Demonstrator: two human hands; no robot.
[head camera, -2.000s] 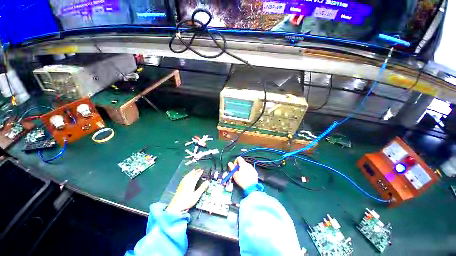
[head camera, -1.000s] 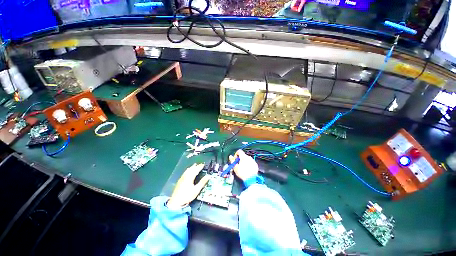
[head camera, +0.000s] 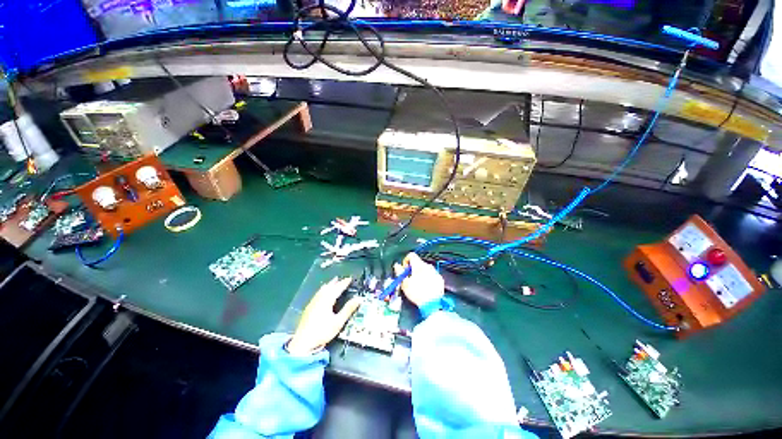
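Note:
A green circuit board (head camera: 370, 326) lies on a pale shiny mat (head camera: 302, 302) in front of me, with thin black leads meeting its far edge. My left hand (head camera: 324, 315) rests at the board's left side, fingers near its far left corner; whether it grips anything is not clear. My right hand (head camera: 421, 283) is at the board's far right corner and holds a blue pen-like stick (head camera: 395, 281), its lower end at the connectors. The fingertips partly hide the far edge.
An oscilloscope (head camera: 454, 174) stands behind. An orange box with a lit lamp (head camera: 699, 273) is at right, another orange box (head camera: 133, 199) at left. More boards lie left (head camera: 241, 266) and right (head camera: 570, 393). Blue and black cables cross the bench. Pale clips (head camera: 347, 249) lie behind the mat.
The view has tilted down slightly, so less of the overhead screens shows. Both hands stay at the board, with the blue stick still in my right hand.

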